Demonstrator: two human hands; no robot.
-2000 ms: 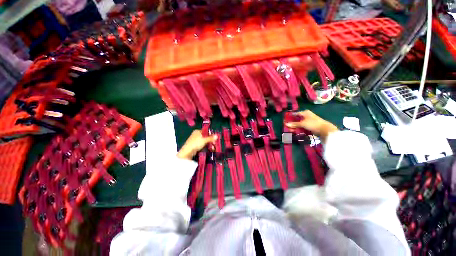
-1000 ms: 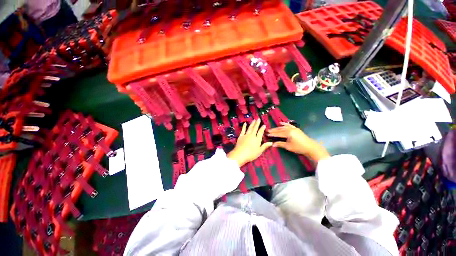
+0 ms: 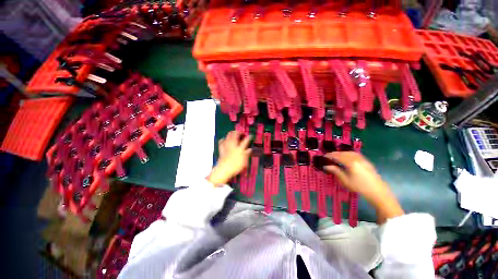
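Note:
Several red watches (image 3: 303, 158) lie side by side on the green bench, dark square cases mid-strap, straps pointing toward me. My left hand (image 3: 233, 157) is at the left end of the row, fingers bent over a strap; whether it grips one is hidden. My right hand (image 3: 355, 177) is slightly blurred at the right part of the row, with its fingertips at a dark watch case (image 3: 323, 162); its grip is unclear. Behind the row, stacked orange watch trays (image 3: 306, 41) have crimson straps (image 3: 311, 90) hanging over the front edge.
A tray of red watches (image 3: 109, 141) stands at left, beside a small white label (image 3: 175, 136) and a long white sheet (image 3: 196, 143). Round clear containers (image 3: 430, 116), a white slip (image 3: 424, 160), papers (image 3: 478, 192), a calculator (image 3: 485, 143) and another orange tray (image 3: 445, 73) are at right.
The view has shifted left. My hands, close together over the watches a second ago, are now apart at the row's two sides. The watches now lie in a more even row.

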